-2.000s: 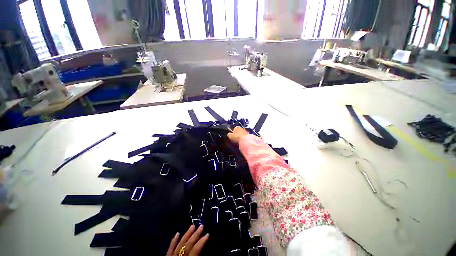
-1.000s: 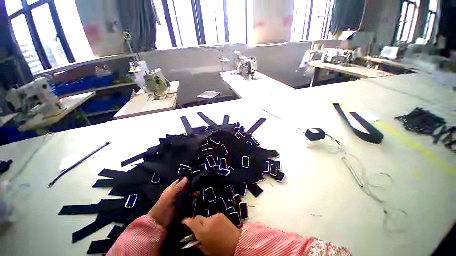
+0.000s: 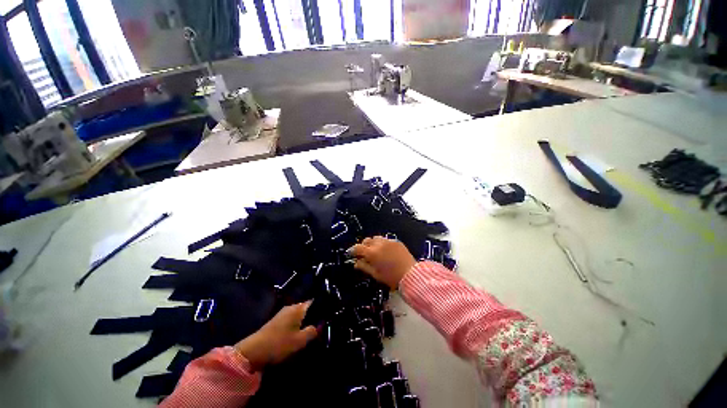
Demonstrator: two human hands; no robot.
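Note:
A heap of black webbing straps (image 3: 239, 247) with shiny rectangular rings lies on the white table in front of me. One ring (image 3: 205, 310) shows clearly at the left of the heap. My left hand (image 3: 280, 335) is low over the heap, fingers bent on the black straps; the dark material hides what its fingertips hold. My right hand (image 3: 383, 260) is over the right middle of the heap, fingers closed around a small metal tool, perhaps snips, whose tip barely shows beside the rings.
A thin cord (image 3: 123, 250) lies at left on a paper slip. At right are a power strip with a black plug (image 3: 508, 194), a long looped strap (image 3: 590, 188), a pale pen-like tool (image 3: 575, 264) with loose thread, and a dark heap (image 3: 680, 170). Sewing machines (image 3: 394, 80) stand behind.
My right hand has moved up and forward from beside my left hand to the heap's right middle. My left hand has shifted slightly lower. The view has tilted slightly.

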